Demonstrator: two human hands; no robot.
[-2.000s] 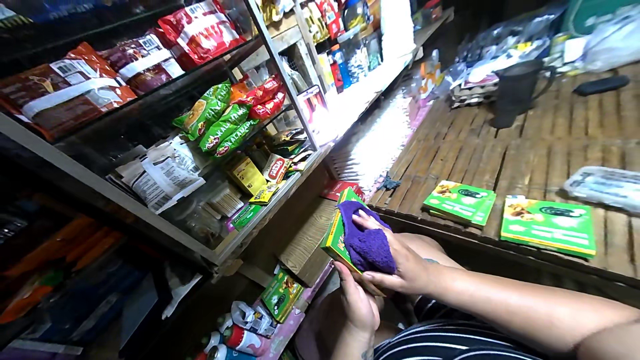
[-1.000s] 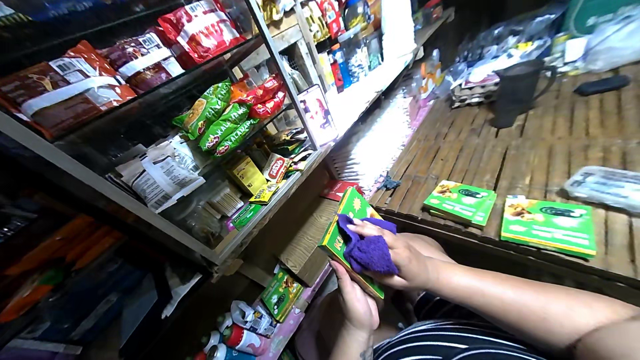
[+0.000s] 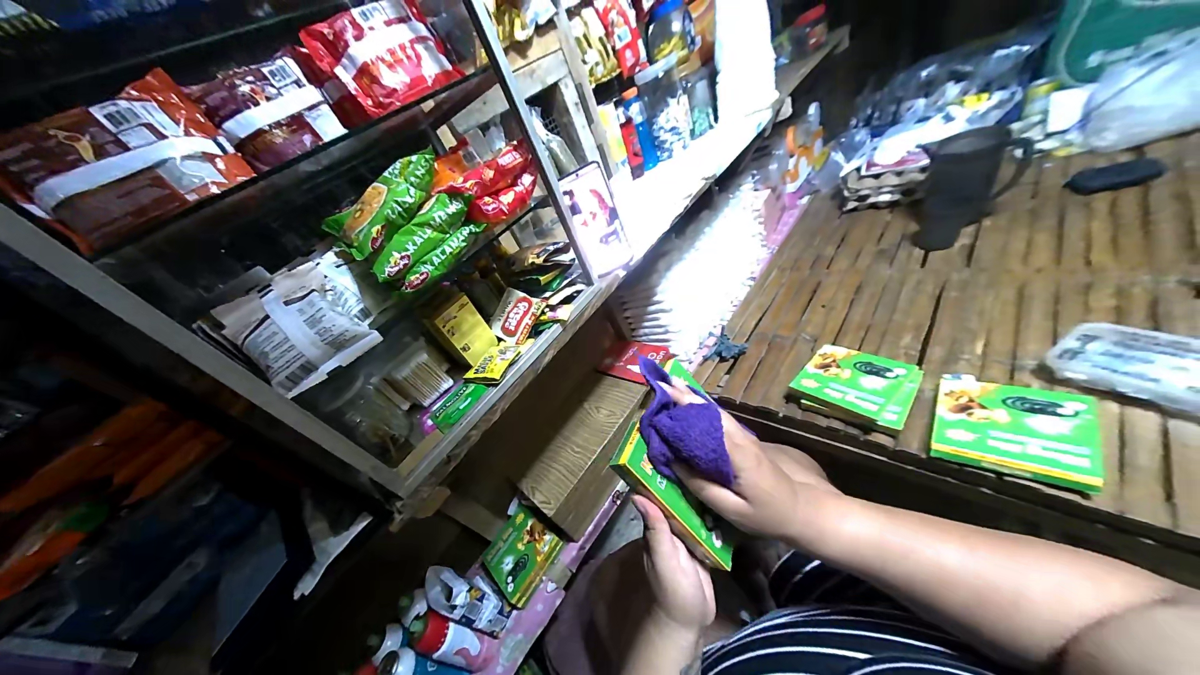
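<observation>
My left hand [image 3: 677, 572] grips the lower edge of a green mosquito-coil box [image 3: 677, 506], which is tilted over my lap. Pressed on the box's face is a purple cloth [image 3: 689, 436], held under the fingers of my right hand [image 3: 750, 469]. The cloth and fingers hide much of the box's upper part. To the right, on the bamboo-slat table, lie a small stack of similar green boxes [image 3: 858, 384] and another green stack [image 3: 1017, 431]. One more green box [image 3: 523, 555] rests low beside the brown wood-grain carton.
A glass-sided display shelf [image 3: 506, 375] with snack packs stands at left. The bamboo table [image 3: 844, 300] carries a dark pitcher [image 3: 961, 187], a clear plastic pack [image 3: 1130, 361] and a black object [image 3: 1116, 175]. The wood-grain carton [image 3: 586, 441] and several bottles [image 3: 445, 637] are below the shelf.
My right hand and the purple cloth have shifted over the face of the box, and the box's tilt has changed slightly. My left hand keeps its hold on the lower edge.
</observation>
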